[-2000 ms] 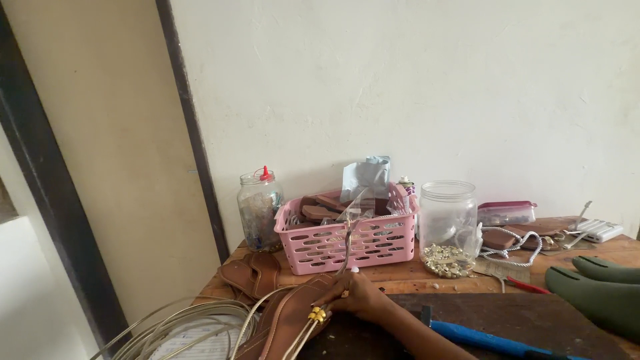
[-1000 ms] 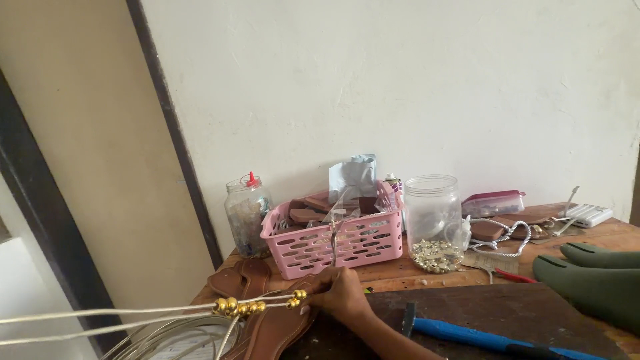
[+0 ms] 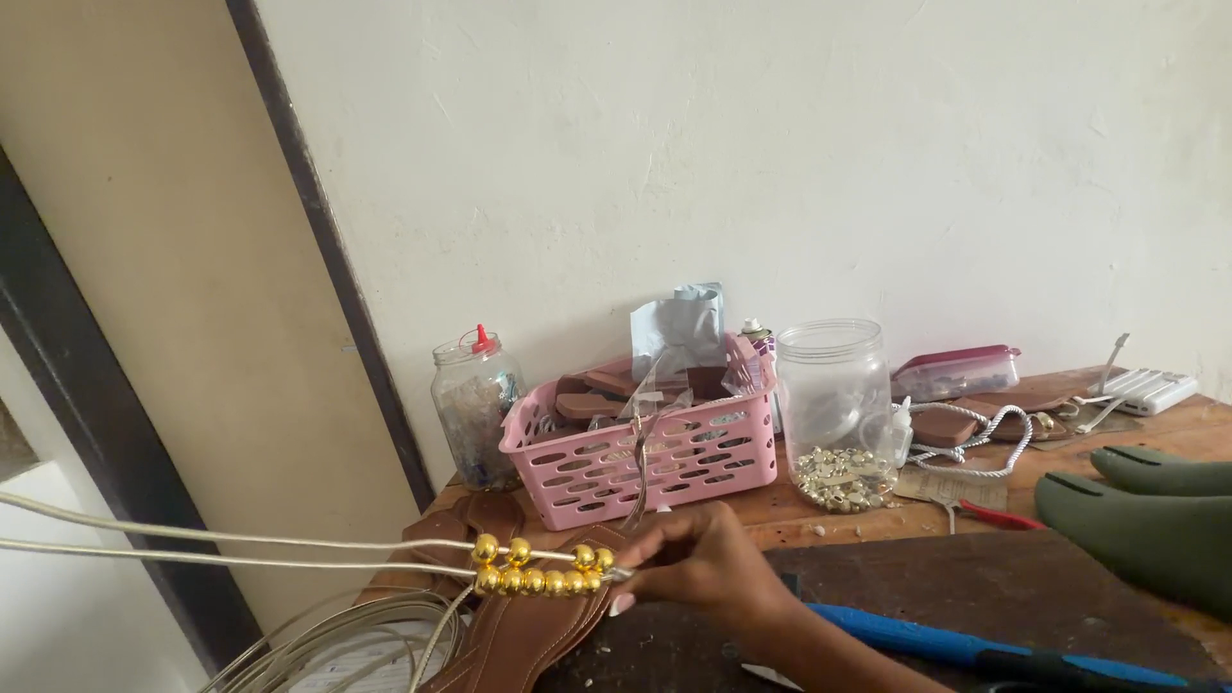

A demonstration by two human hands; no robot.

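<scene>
My right hand pinches the ends of two pale metallic cords between thumb and fingers. Gold beads are threaded on the cords in two rows, close beside my fingertips. The cords run taut to the left edge of the view. Beneath the beads lies a brown leather sandal sole with light stitching. A coil of similar cord rests at the lower left, over paper. My left hand is outside the view.
Behind stand a pink plastic basket of leather pieces, a lidded jar and a clear jar holding beads. A blue-handled tool lies on a dark board. Green shoe forms, red-handled pliers and white rope are at right.
The beaded cords, hanging low by my right hand two seconds ago, are now stretched out to the left. Compared with one second ago, the beads sit closer together near my right fingertips.
</scene>
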